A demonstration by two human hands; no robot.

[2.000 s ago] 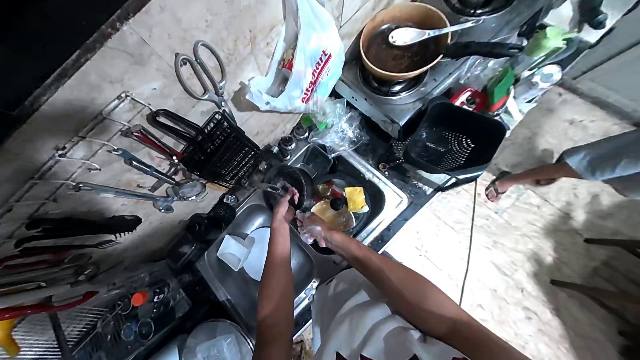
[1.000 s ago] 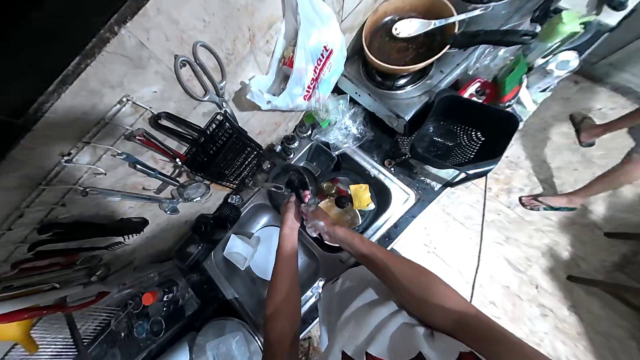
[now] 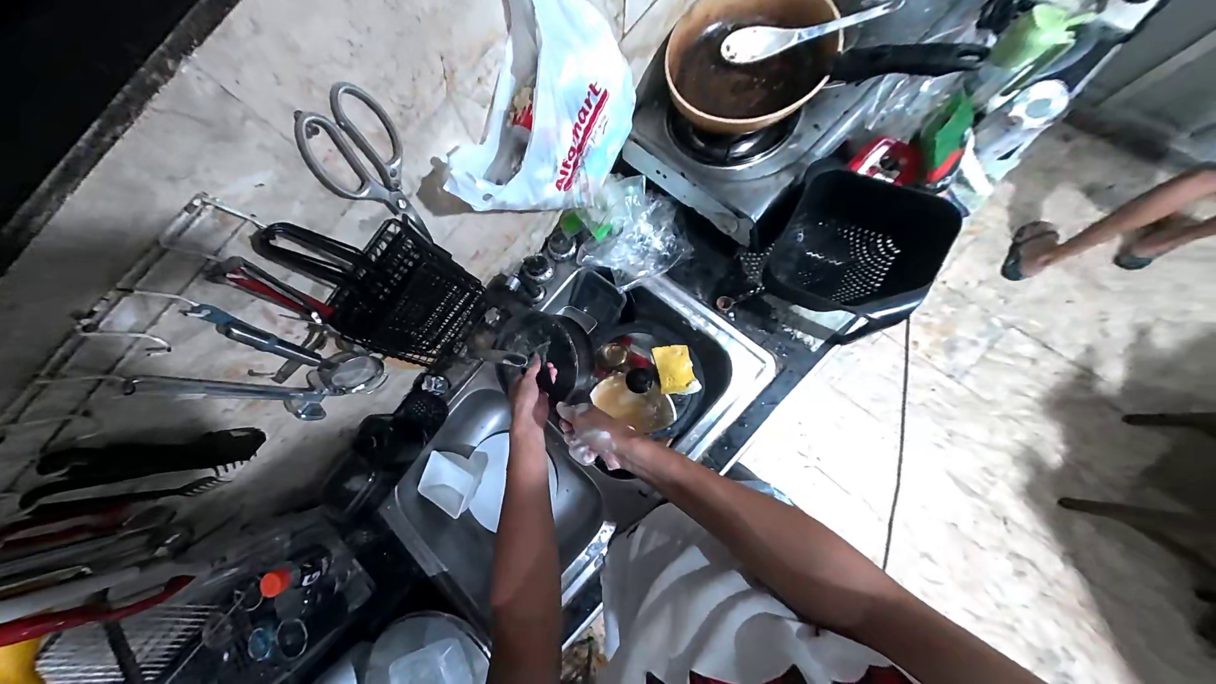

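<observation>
Over the double stainless steel sink [image 3: 741, 385], my left hand [image 3: 532, 385] grips the edge of a round dark pan [image 3: 565, 351] under the faucet [image 3: 499, 357]. My right hand [image 3: 597, 437], covered in suds, is just right of the pan, by its lower edge; its fingers are bent and whether they hold anything is unclear. In the right basin lie a glass lid with a black knob [image 3: 632, 404], other dishes and a yellow sponge [image 3: 675, 369]. A white plate [image 3: 494, 484] and a white square container [image 3: 449, 483] lie in the left basin.
A black perforated colander [image 3: 855, 247] stands right of the sink, near a stove with a brown pan [image 3: 746, 85]. A plastic bag [image 3: 570, 114] is behind the sink. Utensils and a black basket [image 3: 408, 294] hang on the wall at left. Another person's feet [image 3: 1035, 249] are on the floor at right.
The other person's legs come into view farther, with both feet showing since one second ago. My hands stay over the sink, with the dark pan still at my left hand.
</observation>
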